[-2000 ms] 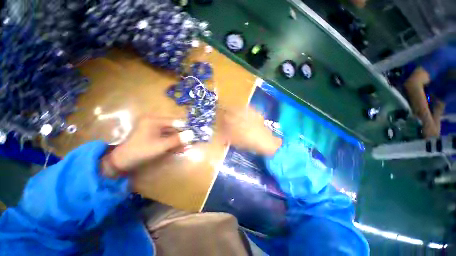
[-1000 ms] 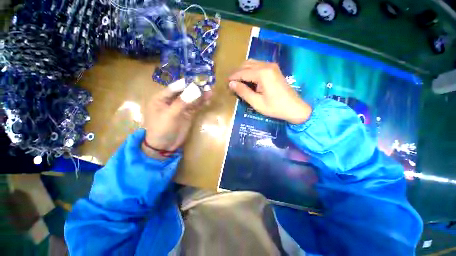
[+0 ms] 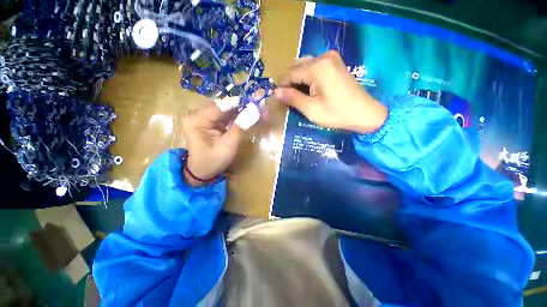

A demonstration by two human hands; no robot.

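Observation:
My left hand, with white finger cots on its fingertips, grips a blue ring circuit board at the near end of a group of blue boards. My right hand is at the board's right edge, thumb and index finger close together there. Whether the right fingertips hold a small part cannot be told. More blue ring boards with thin white wires lie just beyond my left fingertips. A pile of wired boards covers the left and far left of the bench.
The tan-brown board lies under my left hand. The dark poster sheet with a blue edge lies to the right, under my right forearm. A cardboard box is at the lower left, below bench level.
My left hand has moved slightly right with a board between its fingertips. My right hand has come in to meet it. The view has shifted, and the conveyor's round black units have left the picture.

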